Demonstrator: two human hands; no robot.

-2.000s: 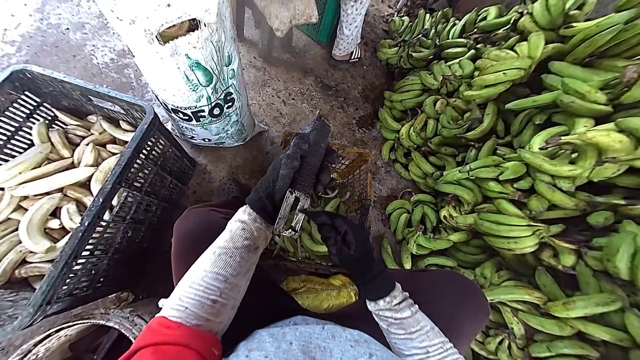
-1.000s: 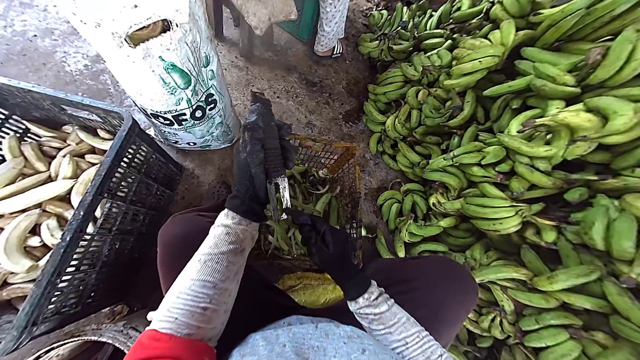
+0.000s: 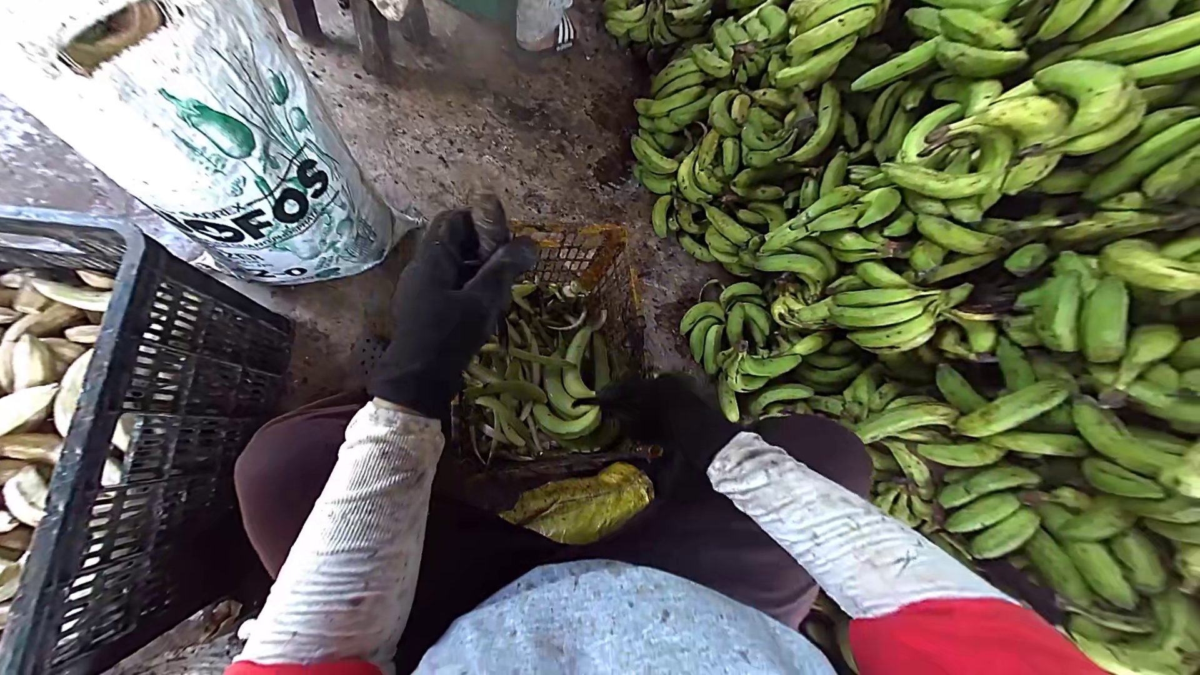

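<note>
My left hand (image 3: pixel 450 305), in a black glove, is raised above the far left part of a yellowish plastic crate (image 3: pixel 614 253). Its fingers are bent beside a blurred brownish patch; whether that is a held thing or worn glove is unclear. My right hand (image 3: pixel 670 417), also gloved in black, is low over the crate's near right corner. A thin dark tip points left from its fingers, too blurred to name. Green plantain peels (image 3: pixel 553 394) lie in the crate between the hands. A yellow plastic bag or wrapping (image 3: pixel 586 506) is just below the crate.
A black plastic crate (image 3: pixel 141 375) at the left holds peeled plantains (image 3: pixel 33 375). Behind it stands a white printed sack (image 3: pixel 272 178). A large heap of green plantain bunches (image 3: pixel 881 309) fills the right side. At the top are wooden legs (image 3: pixel 370 37) and another person's foot (image 3: pixel 544 23).
My hands have moved apart. A pale strip seen between them one second ago no longer shows there, and more of the peels in the crate is visible.
</note>
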